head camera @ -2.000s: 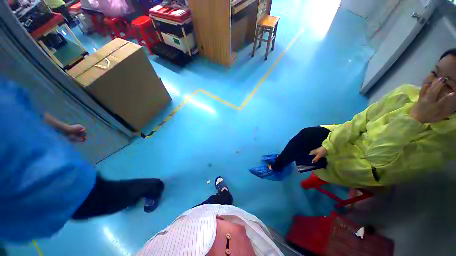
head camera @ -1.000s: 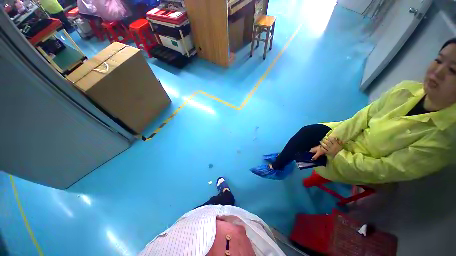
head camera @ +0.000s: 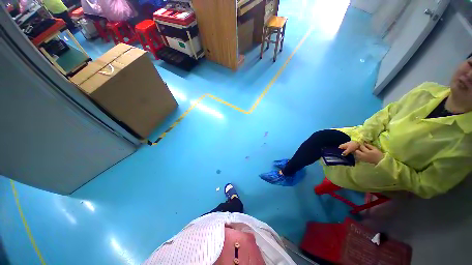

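Neither of my hands is in view. My white striped smock (head camera: 189, 240) hangs open over a pink-red top (head camera: 235, 248) at the bottom of the frame, and one dark shoe (head camera: 231, 192) shows on the blue floor. To the right, a person in a yellow-green smock (head camera: 398, 142) sits on a red stool (head camera: 326, 187), with blue shoe covers (head camera: 282, 177) on the feet. A dark flat object, apparently a smartphone (head camera: 337, 157), lies on the person's lap by their hands.
A red box (head camera: 357, 243) with a white scrap on top stands at the lower right. A large carton (head camera: 137, 96) stands by the grey partition (head camera: 57, 124) on the left. A wooden stool (head camera: 273, 33) and a desk (head camera: 217, 31) are beyond. A grey door (head camera: 409, 46) is upper right.
The person in blue at the left has gone out of view. The seated person's hand has come down from the face to the lap, and the dark flat object has shifted slightly right and up.
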